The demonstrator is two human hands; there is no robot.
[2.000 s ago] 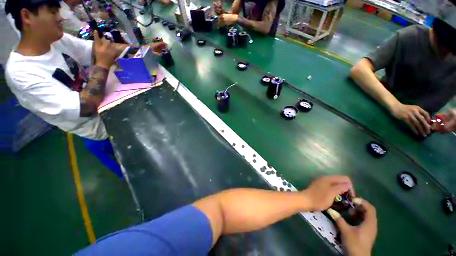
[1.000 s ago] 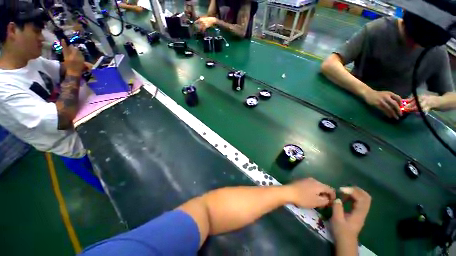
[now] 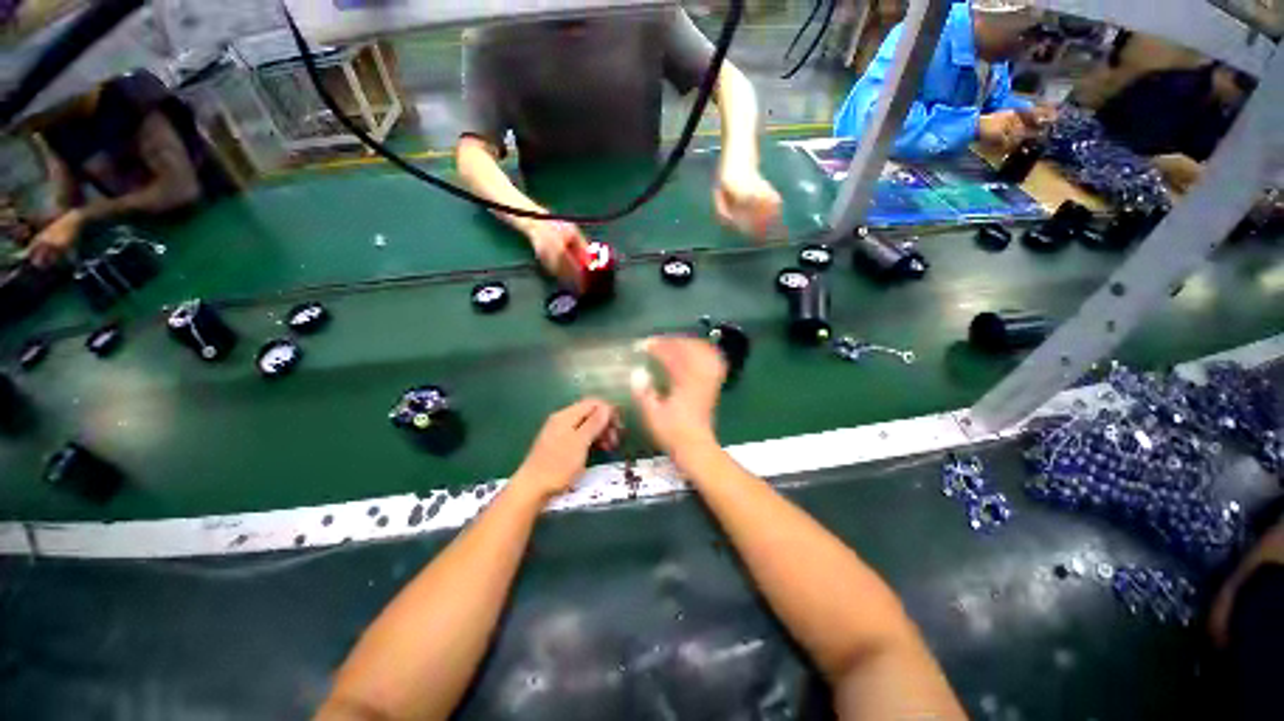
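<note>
My left hand [image 3: 575, 440] is over the white rail edge with its fingertips pinched together; whether a small part is between them cannot be told. My right hand [image 3: 683, 392] is slightly blurred beside it over the green belt, thumb and fingers apart, with nothing seen in it. A black housing [image 3: 729, 347] stands just beyond the right hand, partly hidden by it. Another housing with a blue-white LED board in its mouth [image 3: 423, 410] stands on the belt to the left. Small dark pads [image 3: 432, 504] lie along the white rail [image 3: 831, 448].
Base covers [image 3: 279, 358] lie along the belt. More housings [image 3: 1010, 331] lie at right, near loose wired boards [image 3: 873, 351]. A board pile [image 3: 1148, 458] is on the right bench. A metal post [image 3: 1077, 282] and hanging black cable [image 3: 465, 190] are ahead. A person opposite holds a red-lit unit [image 3: 594, 262].
The view has turned right. The wired board held between both hands two seconds ago is no longer there. My right hand has moved forward from my left hand, towards a housing.
</note>
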